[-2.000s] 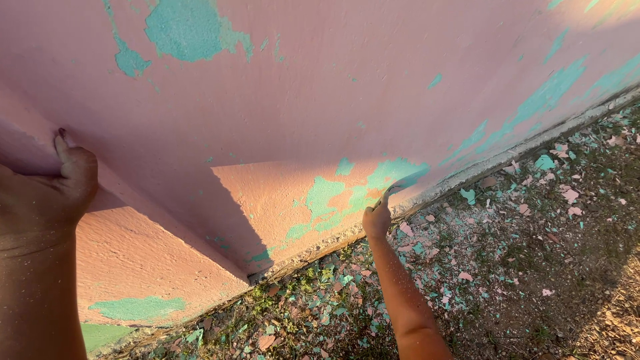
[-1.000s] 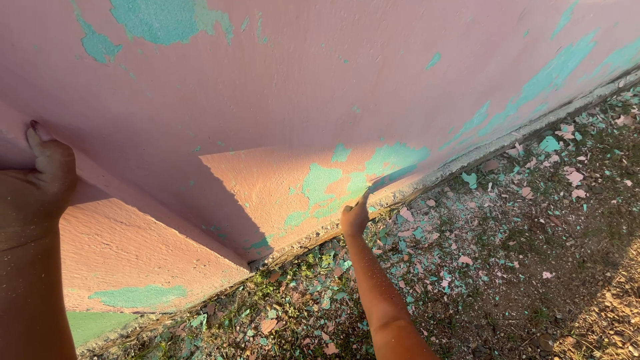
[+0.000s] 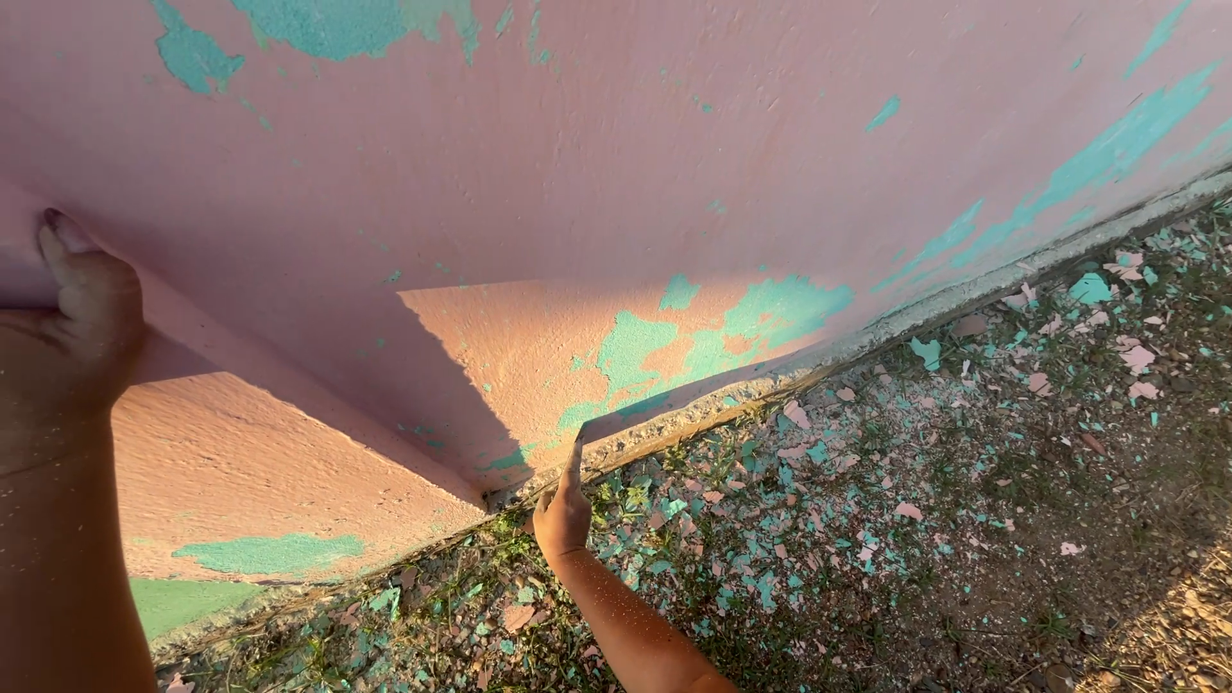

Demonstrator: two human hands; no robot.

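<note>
A painted wall (image 3: 577,173) has pink paint with turquoise patches showing through. My left hand (image 3: 91,318) lies against the edge of a projecting pilaster (image 3: 241,433) at the left, thumb up; its other fingers are hidden. Low down, my right hand (image 3: 563,520) is closed with its index finger extended along a thin, dark flat blade (image 3: 581,431), probably a scraper. The blade tip is close to the wall's foot, just left of and below a turquoise patch (image 3: 635,351). Most of the tool is hidden or seen edge-on.
A rough concrete ledge (image 3: 866,337) runs along the wall's base. Pink and turquoise paint flakes (image 3: 770,539) litter the soil and sparse grass beside it. A green painted strip (image 3: 183,602) shows at the lower left. Sunlight and shadow split the wall.
My right hand has moved left and down along the wall's foot, away from the right part of the turquoise patch. My left hand remains at the pilaster edge.
</note>
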